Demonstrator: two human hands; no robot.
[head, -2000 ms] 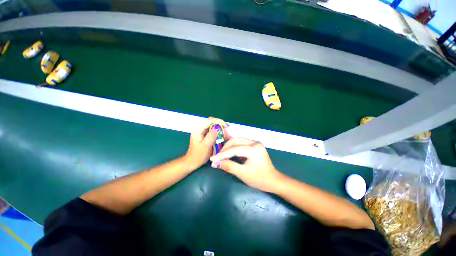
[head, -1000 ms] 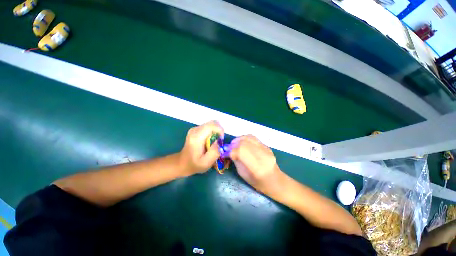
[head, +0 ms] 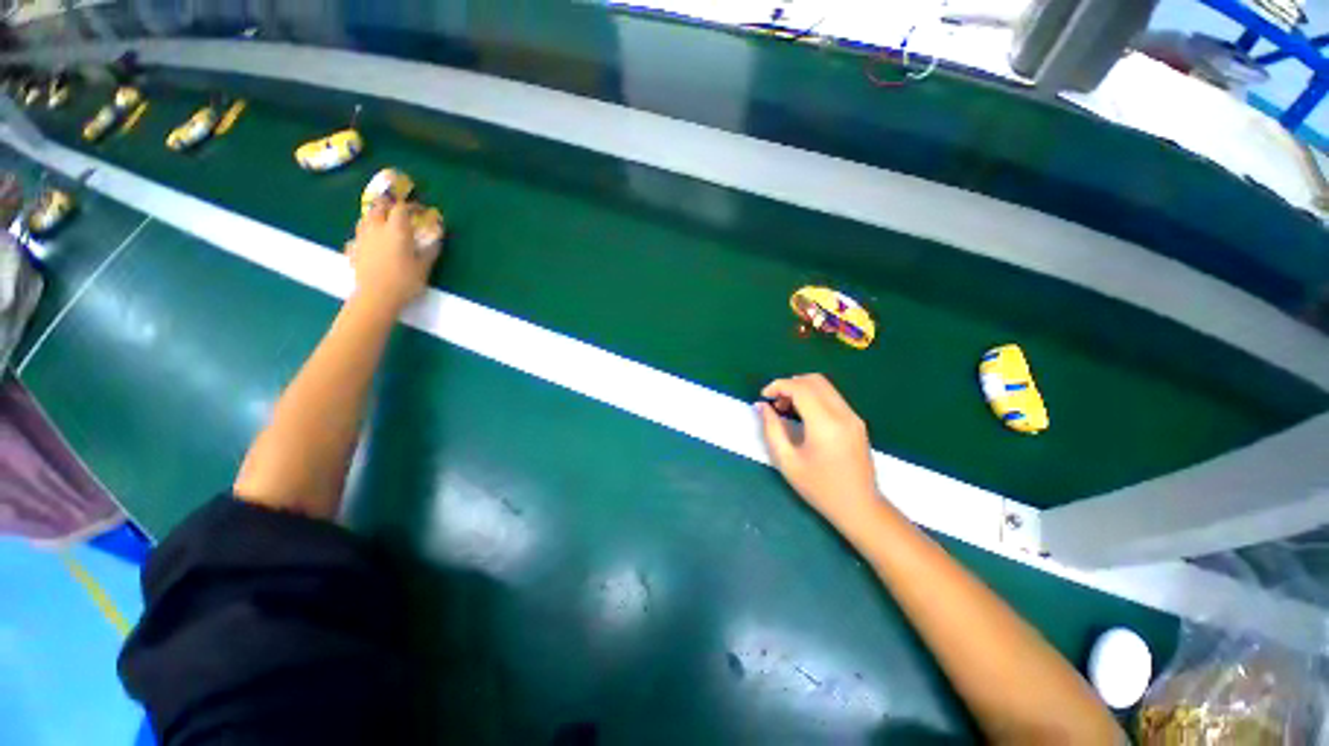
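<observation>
My left hand [head: 391, 262] reaches over the belt at upper left. Its fingers are closed on a yellow toy car shell [head: 389, 187], and more yellow shows beside the fingertips; how many shells are there I cannot tell. My right hand [head: 824, 449] is over the white rail, thumb and fingertips curled close together, with a small dark spot between them; whether it holds a part I cannot tell. An open yellow shell [head: 834, 316] with dark and red insides lies on the belt beyond it. A closed yellow shell [head: 1013, 389] lies further right.
More yellow units [head: 330, 150] lie along the green belt [head: 612, 277] at upper left. A white rail [head: 583, 357] borders the bench. At right are a grey-white post [head: 1210, 496], a white round cap [head: 1121, 668] and a clear bag of gold-coloured parts [head: 1224, 707].
My hands have separated. The left moved far up-left to the yellow units; the right moved slightly right, to the rail. An open shell now lies on the belt. The view has turned left.
</observation>
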